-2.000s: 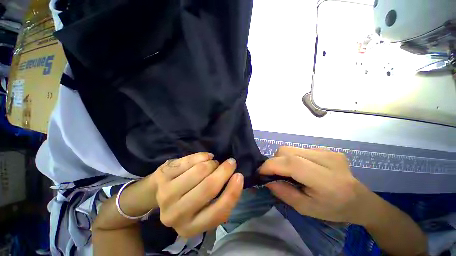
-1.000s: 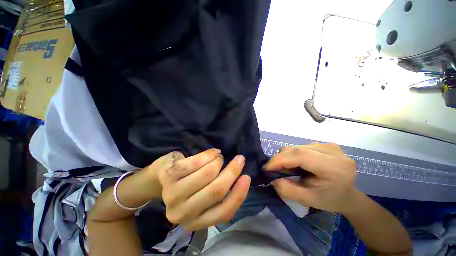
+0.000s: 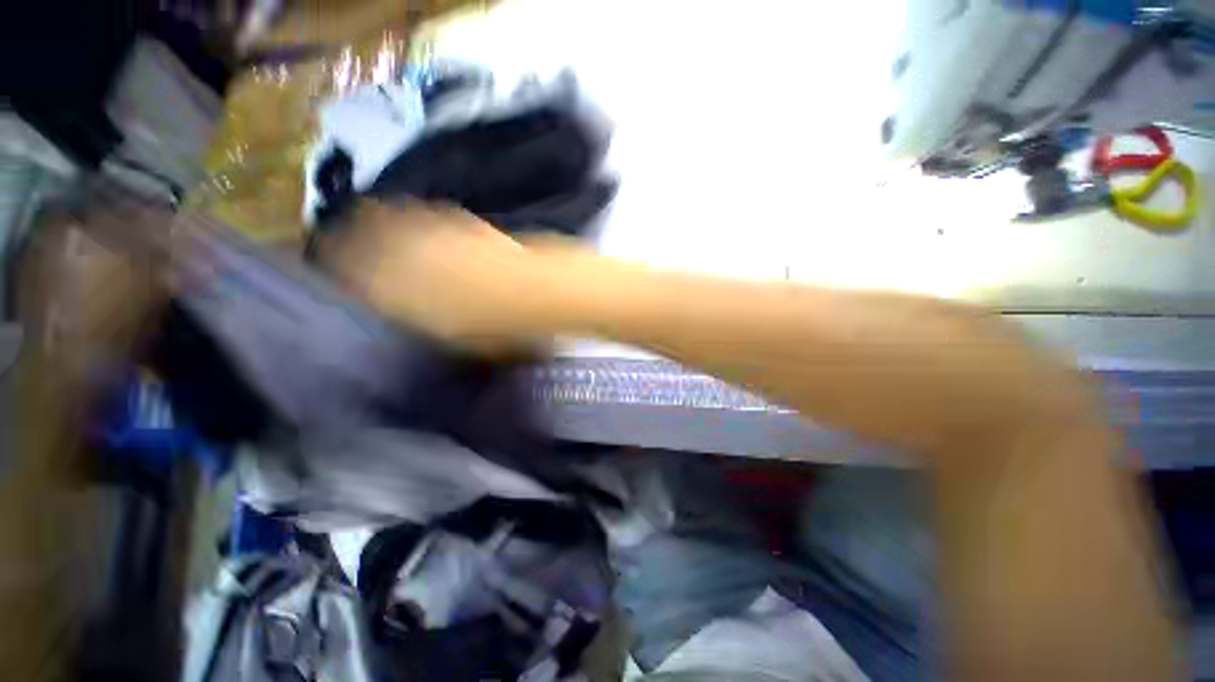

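The frame is heavily blurred. My right arm reaches across from the lower right, and my right hand (image 3: pixel 426 273) is over the cloth at the left; its fingers are not clear. My left hand (image 3: pixel 100 287) is a smear at the far left edge, beside the cloth. A grey and black garment piece (image 3: pixel 313 360) stretches between the hands, slanting down to the right. A black and white cloth piece (image 3: pixel 500 167) lies bunched on the table just beyond my right hand. Whether either hand grips cloth cannot be told.
Snips with red and yellow handles (image 3: pixel 1149 193) lie by the white machine head (image 3: pixel 973 80) at upper right. The ruler-marked table edge (image 3: pixel 666 386) runs across the middle. A heap of grey and black pieces (image 3: pixel 493 586) is below. Brown cardboard (image 3: pixel 260 147) shows at upper left.
Both hands have moved left from the black cloth's edge over my lap. The large black cloth no longer covers the table's left part. The view has shifted and the snips now show.
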